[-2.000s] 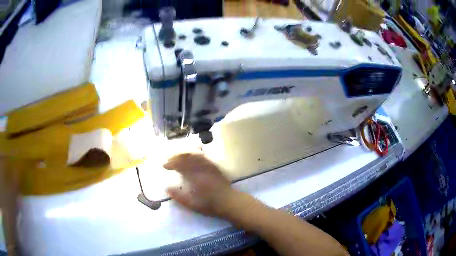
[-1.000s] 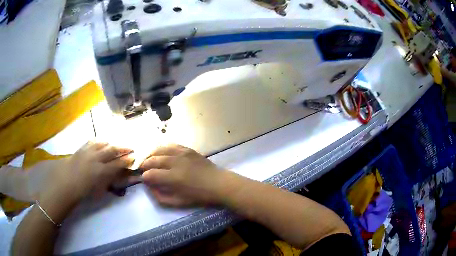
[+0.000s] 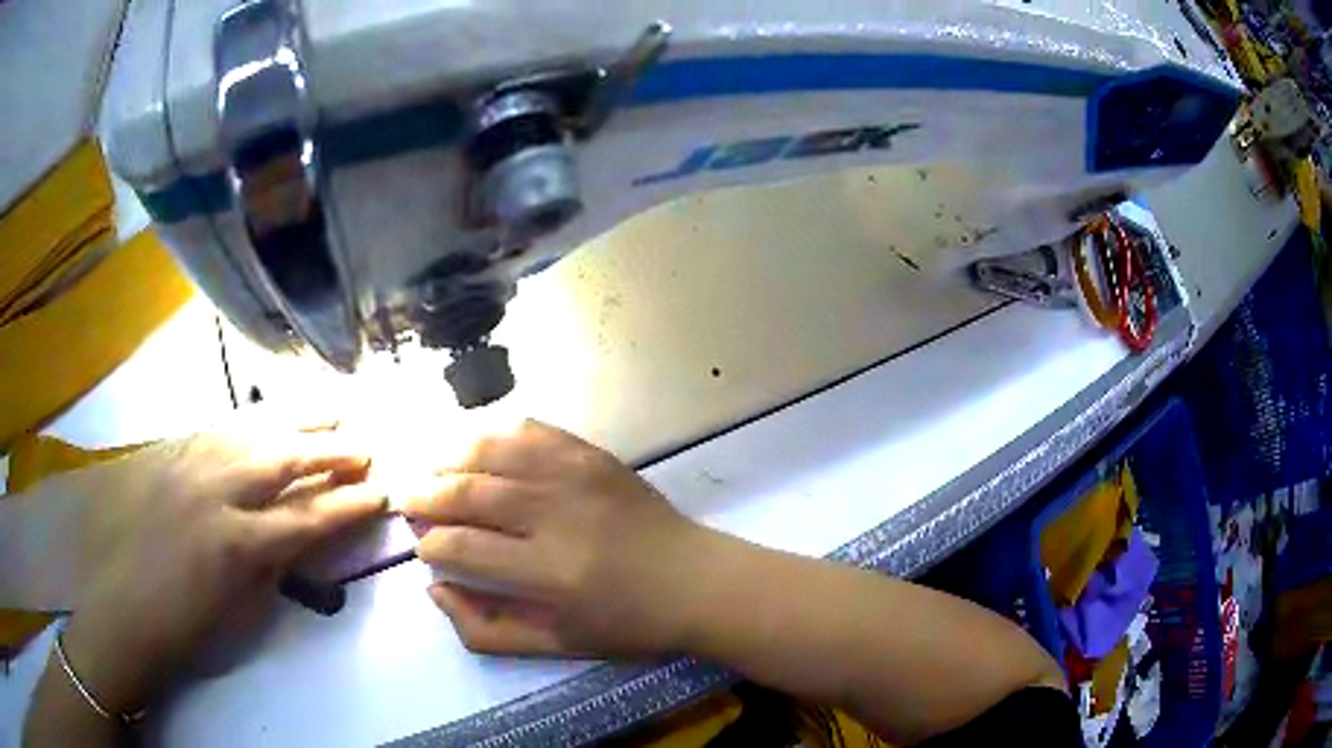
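Observation:
The white sewing machine (image 3: 818, 132) stands across the view, with its needle area in bright glare at the left. My left hand (image 3: 219, 512) lies flat on the bed in front of the needle area, fingers pointing right. My right hand (image 3: 548, 548) is beside it, fingers bent and fingertips together near the left fingertips. A thin dark-edged piece (image 3: 373, 563) shows between the hands. Glare and fingers hide what the fingertips hold, so I cannot tell whether they grip it. Mustard fabric pieces (image 3: 88, 344) lie left of the machine head.
Orange-red handled scissors (image 3: 1118, 285) lie at the far right end of the bed, beside a silver metal tool (image 3: 1023, 275). A grey ruler-like strip (image 3: 935, 533) edges the table. A blue crate (image 3: 1183, 512) holds mustard and purple scraps at the lower right.
The left hand came into view and met the right hand before the needle. The view has moved closer to the machine head. Since one second ago both hands have stayed together at the needle area.

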